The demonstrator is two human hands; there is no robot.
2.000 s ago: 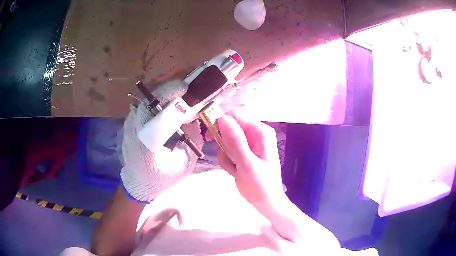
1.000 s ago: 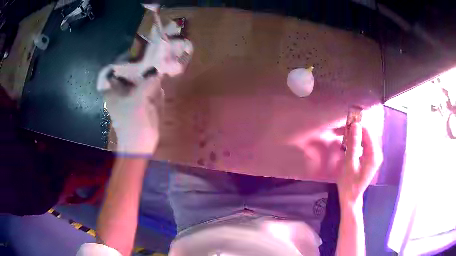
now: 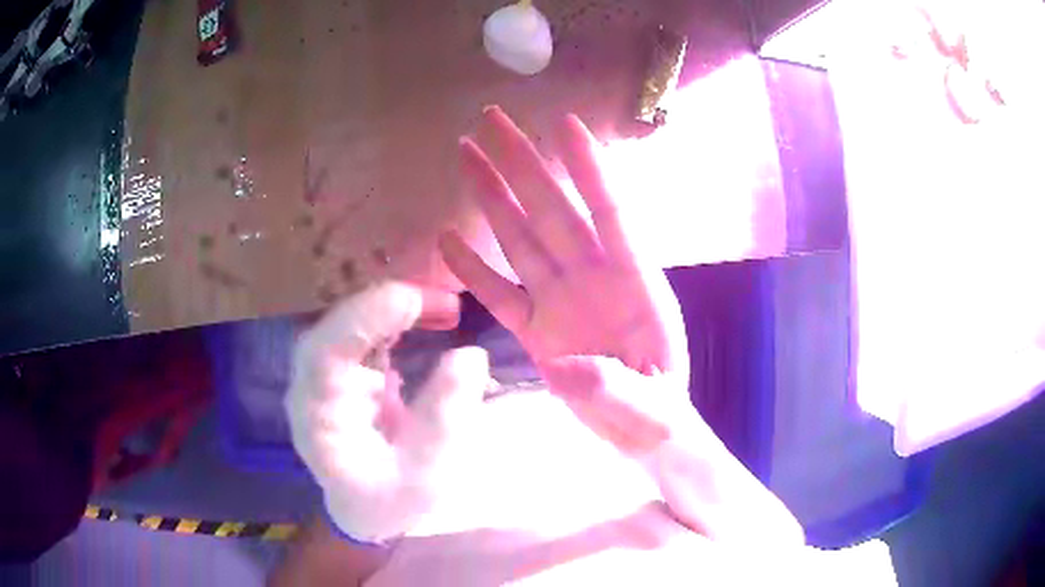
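Note:
My left hand wears a white knit glove and is at the mat's near edge, fingers curled with a gap to the thumb and nothing visible in it. My right hand is bare, palm up with fingers spread, and empty. The white glue bottle lies on the brown cardboard mat beyond my hands. The small gold-brown block lies on the mat to the right of the bottle.
A small red item lies at the mat's far left. White scooter bodies stand on the dark green bench at the far left. The glaring parts tray is at the right, with loose parts. A blue bin is below.
The scooter body has left my left hand, which has come back to the mat's near edge. My right hand has let go of the gold-brown block and moved left. The view has shifted.

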